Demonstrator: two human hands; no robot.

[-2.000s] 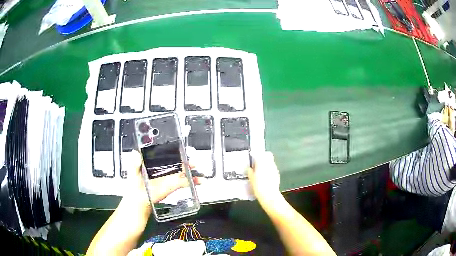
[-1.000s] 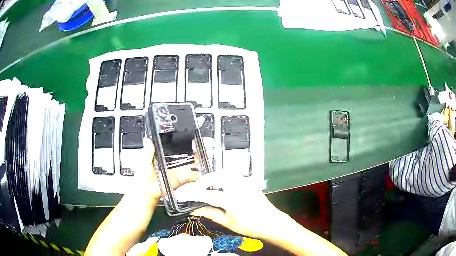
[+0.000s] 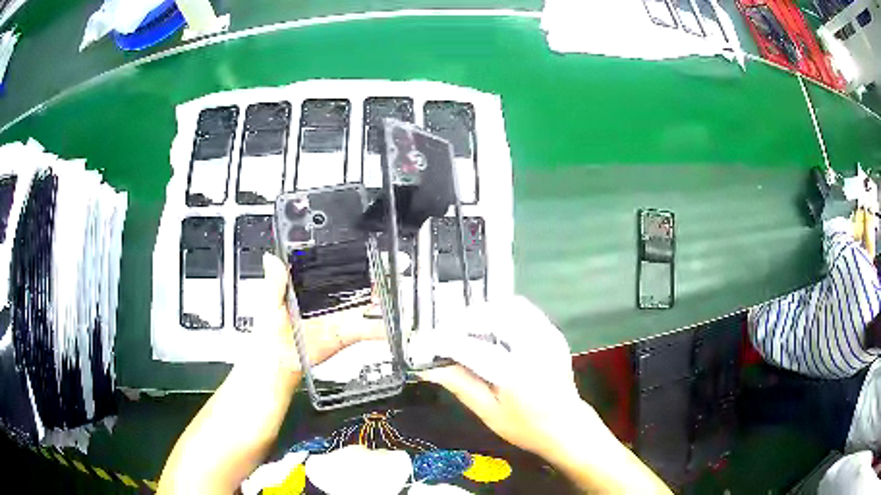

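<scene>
My left hand (image 3: 275, 334) holds a small stack of black phone frames (image 3: 328, 280) with camera holes at the top, above the near edge of the layer. My right hand (image 3: 502, 358) holds one separate phone frame (image 3: 422, 193) by its lower end, tilted and raised just right of the stack. Under them a white separator sheet (image 3: 169, 290) lies on the green table (image 3: 580, 116) with two rows of frames (image 3: 212, 155). The held frames hide part of the near row. A single frame (image 3: 656, 259) lies on the table to the right.
A tall pile with black and white edges (image 3: 68, 300) stands at the left. A blue bowl (image 3: 150, 27) with clear plastic is at the far left. Another white sheet (image 3: 589, 29) with frames and red trays (image 3: 792, 43) are at the far right. A striped sleeve (image 3: 816, 309) is at the right.
My right hand has come in from the right to the held stack, then lifted one frame off to its right. My left hand still holds the others.
</scene>
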